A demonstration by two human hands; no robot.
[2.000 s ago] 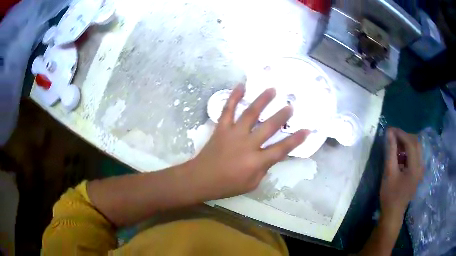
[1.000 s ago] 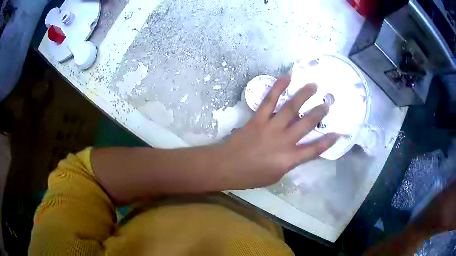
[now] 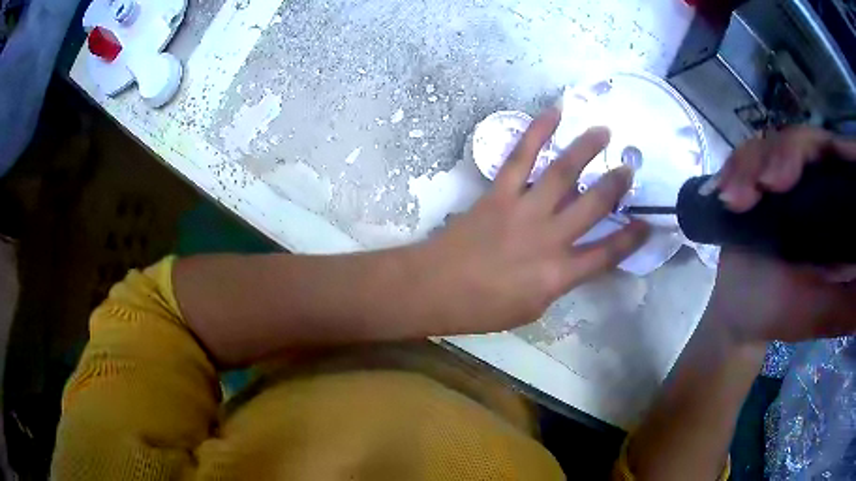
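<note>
A white plastic housing (image 3: 662, 122) lies on the worn whitish board with its hollow side up, one round lobe at its left. My left hand (image 3: 535, 225) is spread on it, fingers apart, pressing on its near left part. My right hand (image 3: 779, 188) is wrapped around a thick black electric screwdriver (image 3: 770, 221), held nearly level from the right. Its thin metal bit reaches the housing beside my left fingertips. Whether a screw is at the bit cannot be seen. The housing's right lobe is mostly hidden by the screwdriver and my right hand.
A silver metal screw feeder (image 3: 741, 70) stands at the board's upper right. A white housing with a red block (image 3: 103, 44) lies at the upper left. A clear plastic bag (image 3: 812, 404) is at the lower right. Translucent white plastic (image 3: 38, 85) hangs at the far left.
My right hand has come in from the lower right with the screwdriver, its bit now at the housing. My left hand stays spread on the housing. The view has shifted slightly.
</note>
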